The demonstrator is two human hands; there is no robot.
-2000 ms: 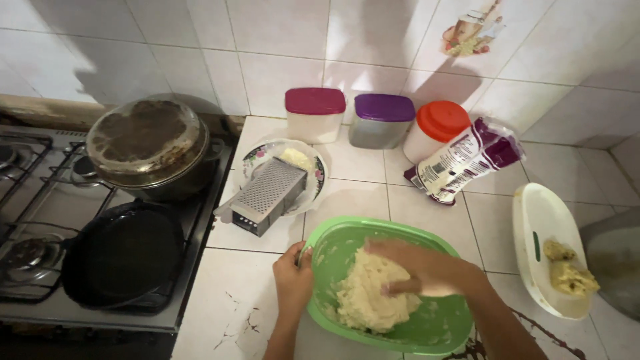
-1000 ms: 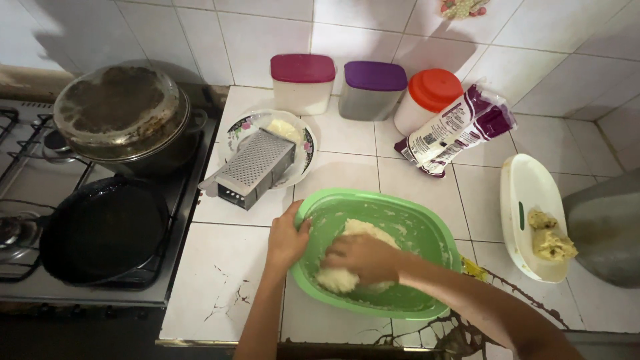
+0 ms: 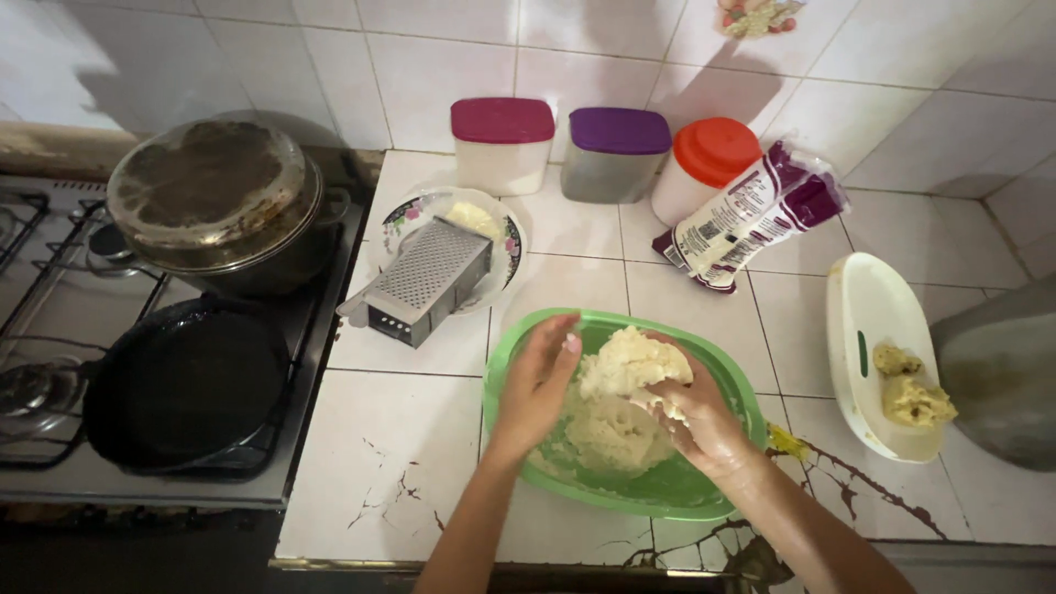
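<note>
A green plastic basin (image 3: 709, 499) rests on the tiled counter with pale, sticky dough (image 3: 615, 437) at its bottom. My right hand (image 3: 697, 404) grips a lump of dough (image 3: 635, 363) raised above the rest, with bits stuck to the fingers. On the basin's left side, my left hand (image 3: 540, 379) is over the rim, fingers apart and holding nothing. Behind the basin, to the left, a metal box grater (image 3: 433, 276) lies on a floral plate (image 3: 516, 239), beside some pale grated food (image 3: 474, 219).
Lidded containers (image 3: 503, 148) and a plastic packet (image 3: 751, 214) stand along the wall. At right are a white oval dish (image 3: 850, 330) with yellowish lumps (image 3: 916, 400) and a large metal pot (image 3: 1006, 371). The stove at left bears a lidded pot (image 3: 214, 198) and black frying pan (image 3: 186, 384).
My right hand, earlier down in the dough, now holds up a lump of it. My left hand has let go of the basin's rim and moved over the basin.
</note>
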